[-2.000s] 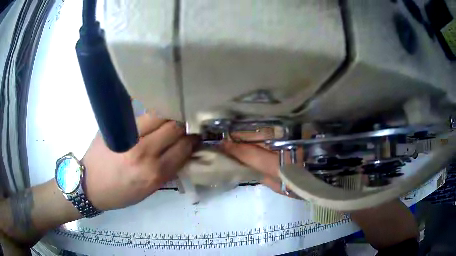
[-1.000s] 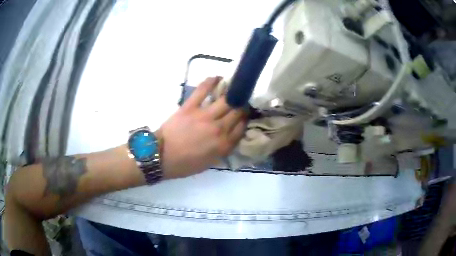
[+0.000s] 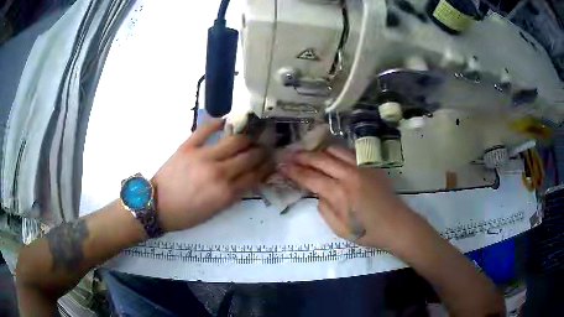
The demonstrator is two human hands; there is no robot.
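Observation:
A small light beige fabric piece [image 3: 283, 193] lies bunched under the cream sewing machine head [image 3: 297, 56]. My left hand [image 3: 207, 173], with a watch on the wrist, rests on its left side, fingers near the needle area. My right hand [image 3: 346, 189] rests on its right side, fingertips close to my left fingers. Both hands hold the fabric down between them. The needle and presser foot are mostly hidden by the head and my fingers.
A stack of pale cut pieces [image 3: 46, 136] lies at the left. A black cylinder [image 3: 221, 71] hangs left of the head. Tension knobs [image 3: 378, 148] stand right of the needle area. A ruler [image 3: 247, 254] runs along the front edge. A blue bin [image 3: 499, 261] is below right.
The view has shifted. My right hand, not visible a second ago, now shows on the fabric beside my left hand. The fabric lies flatter and more covered by the hands.

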